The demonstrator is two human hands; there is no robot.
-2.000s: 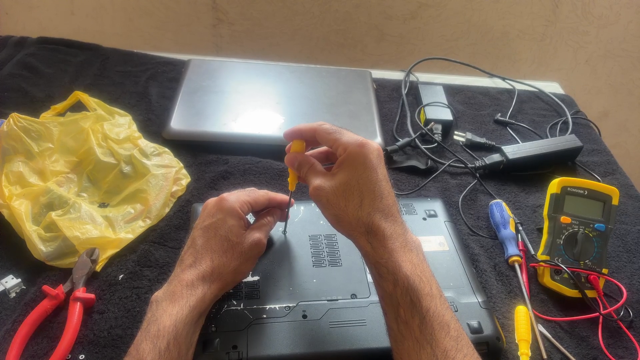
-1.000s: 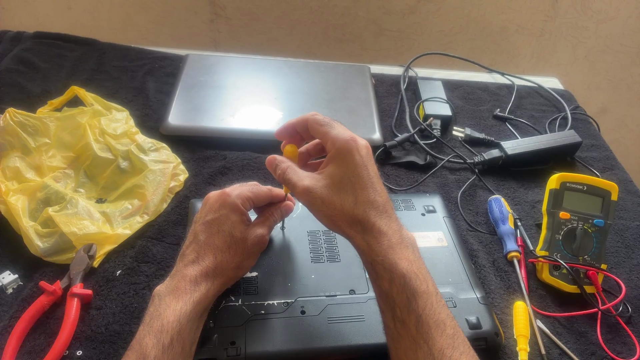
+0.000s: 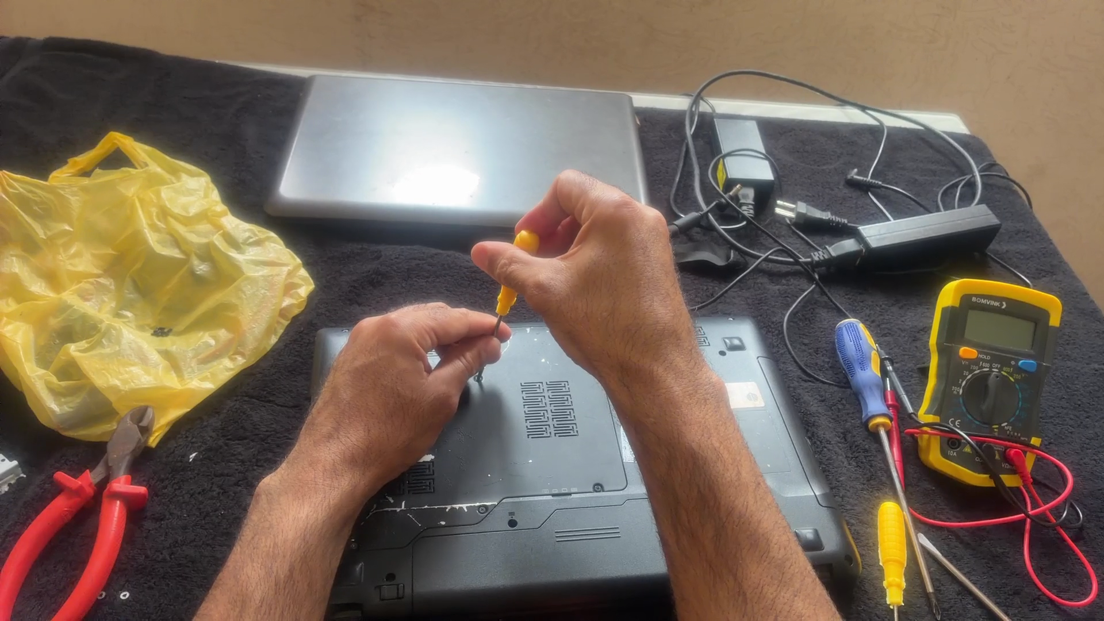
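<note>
A dark laptop [image 3: 552, 517] lies upside down on a black towel, its vented bottom cover facing up. My right hand [image 3: 604, 276] grips the yellow handle of a small screwdriver [image 3: 507, 289] above the laptop. The thumb and forefinger of my left hand [image 3: 405, 379] pinch the screwdriver's thin shaft just below the handle. The shaft slants down to the left, and a small dark piece shows at its lower end, over the bottom cover; whether the tip touches the cover I cannot tell.
A closed silver laptop [image 3: 457, 147] lies behind. At left are a yellow plastic bag [image 3: 129, 293] and red-handled cutters [image 3: 112, 509]. Power adapters [image 3: 931, 237] with cables, a multimeter [image 3: 987, 379], a blue-handled screwdriver [image 3: 862, 371] and a yellow-handled screwdriver [image 3: 892, 552] lie at right.
The screwdriver, near upright two seconds ago, now leans with its handle to the right. Its tip has shifted slightly, and both hands remain on it.
</note>
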